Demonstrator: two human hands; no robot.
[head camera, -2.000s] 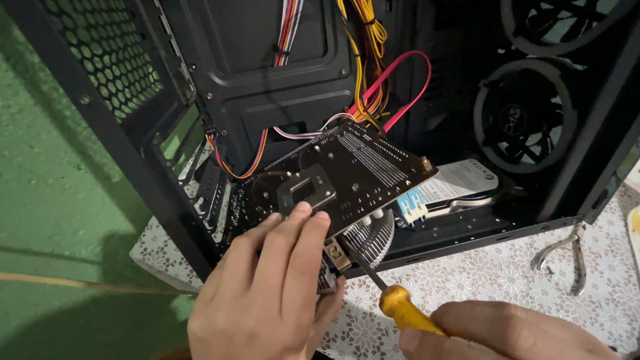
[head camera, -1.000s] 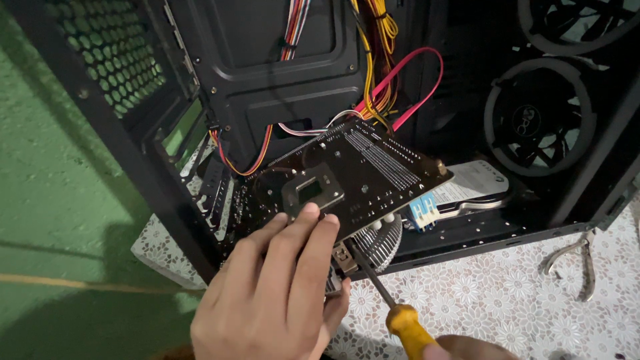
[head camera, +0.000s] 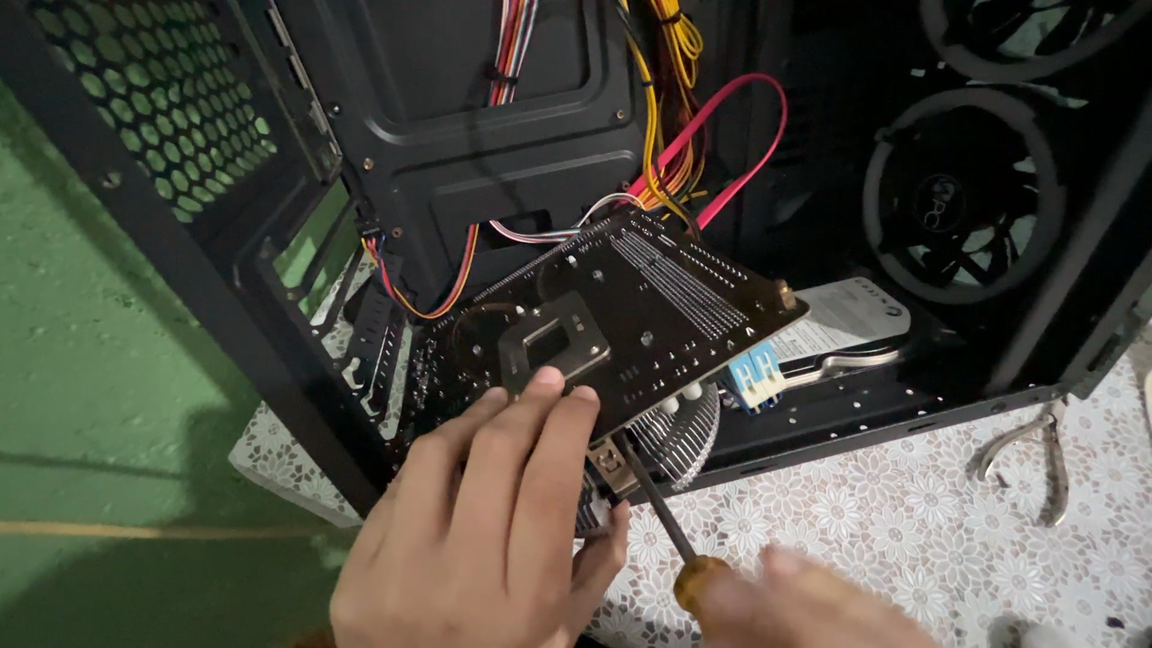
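Note:
A computer motherboard lies tilted inside an open black computer case, its underside facing up. My left hand grips the board's near edge, fingertips beside the metal CPU backplate and thumb below. My right hand, somewhat blurred, is closed on the yellow handle of a screwdriver. The screwdriver's shaft reaches up to a metal port housing at the board's edge; its tip is hidden under the edge. A round finned heatsink shows beneath the board, with blue and white connectors to its right.
A hard drive lies in the case behind the board. Yellow cables and a red cable hang behind. Case fans are at the right. Pliers rest on the flower-patterned tablecloth. A green wall is at left.
My right hand has shifted on the screwdriver's handle, and the shaft now stands steeper than two seconds ago. My left hand keeps its hold on the board.

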